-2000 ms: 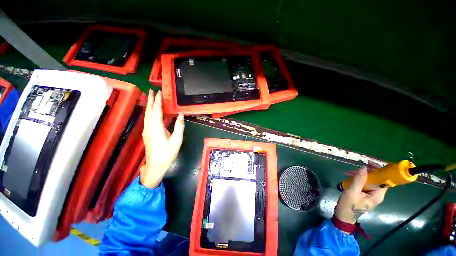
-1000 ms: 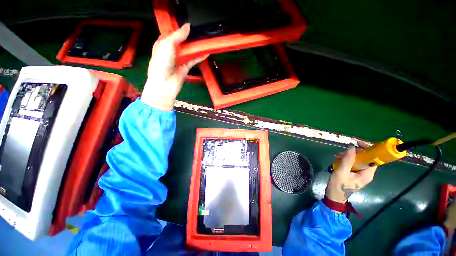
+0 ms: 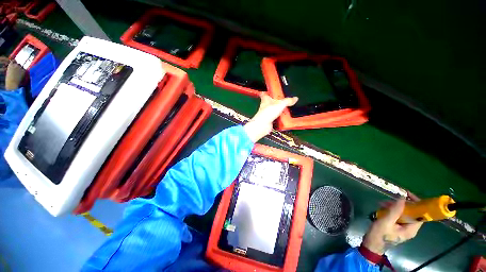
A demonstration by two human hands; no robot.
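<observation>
My left hand (image 3: 269, 114) is at the near left corner of a red-framed tablet (image 3: 314, 87) lying on others on the green belt, thumb over the frame's edge. My right hand (image 3: 391, 226) holds a yellow electric screwdriver (image 3: 426, 210), its dark tip pointing left above the bench. An open-backed tablet in a red foam tray (image 3: 305, 212) lies on the bench in front of me, board end away from me, silver battery towards me. My left sleeve covers part of its left edge. A dark perforated round dish (image 3: 330, 210) lies just right of it.
At left a stack of red trays (image 3: 176, 85) leans with a white foam tray (image 3: 144, 64) on top. More red trays (image 3: 200, 32) lie on the green belt (image 3: 373, 154). Another worker's blue sleeve (image 3: 13, 106) shows at far left. A black cord (image 3: 442, 252) runs at right.
My left hand moved from beside the stack to the belt, lifted a red-framed tablet, and now has it lower and further right on the belt. My right hand keeps the screwdriver.
</observation>
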